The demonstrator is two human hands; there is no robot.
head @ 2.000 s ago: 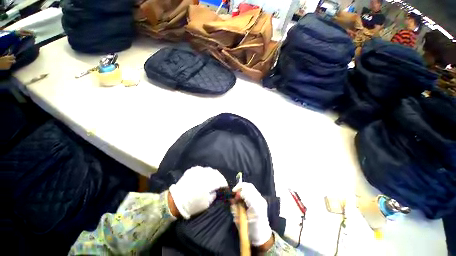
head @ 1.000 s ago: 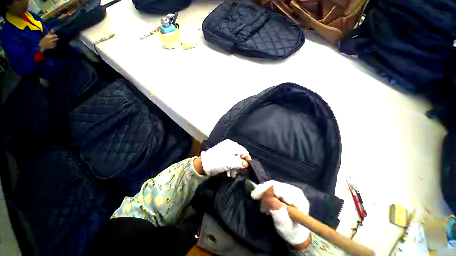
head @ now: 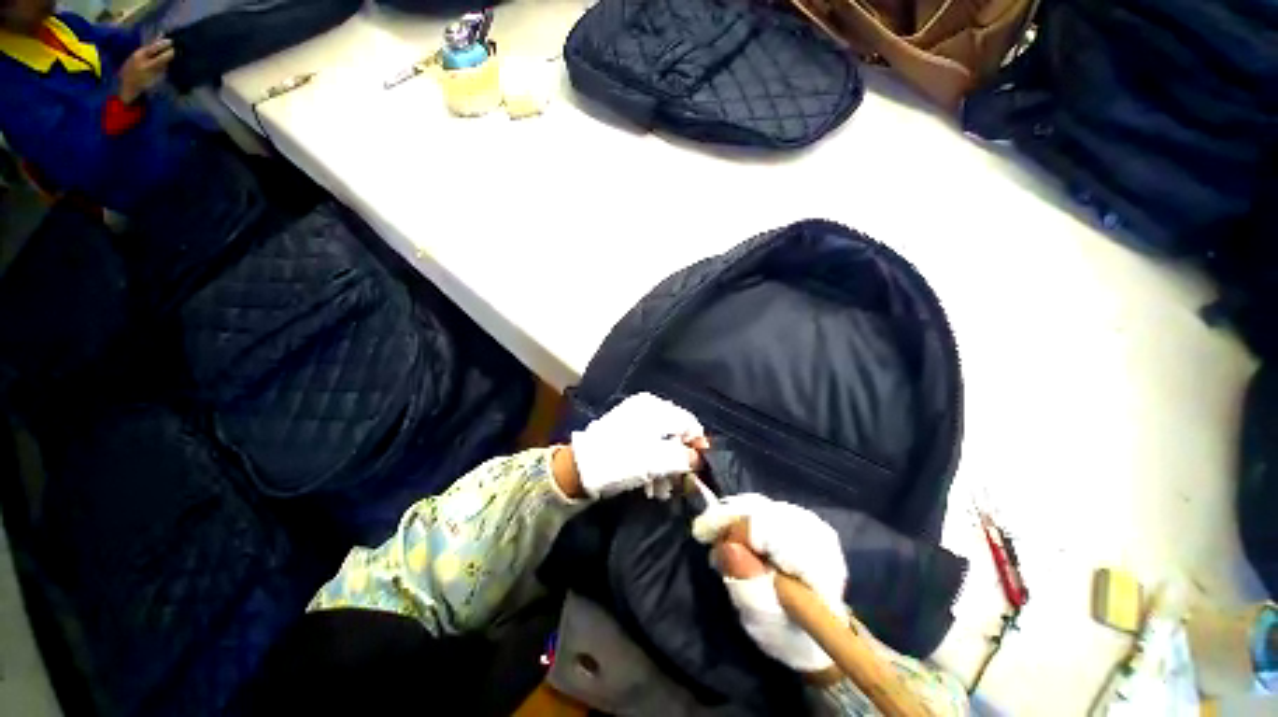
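Observation:
A dark backpack (head: 827,350) lies open on the white table, its smooth lining and toothed zip rim showing. My left hand (head: 638,446), in a white glove with bare fingertips, pinches dark fabric at the near edge of the opening. My right hand (head: 779,574), also gloved, is closed around a long wooden-handled tool (head: 841,644). Its short thin pale tip points at the fabric just beside my left fingertips. I cannot tell whether the tip touches the fabric.
Red-handled snips (head: 1004,565) and a tan block (head: 1117,600) lie to the right. A pale pot (head: 471,84) and a quilted bag (head: 715,70) are beyond. Dark quilted bags (head: 315,357) are left of the table (head: 463,210). A person in blue (head: 84,105) is at the upper left.
My view has swung left and down since the first frame. Since the second, my right hand has shifted slightly left, the tool handle is steeper, and the tool tip is closer to my left fingertips.

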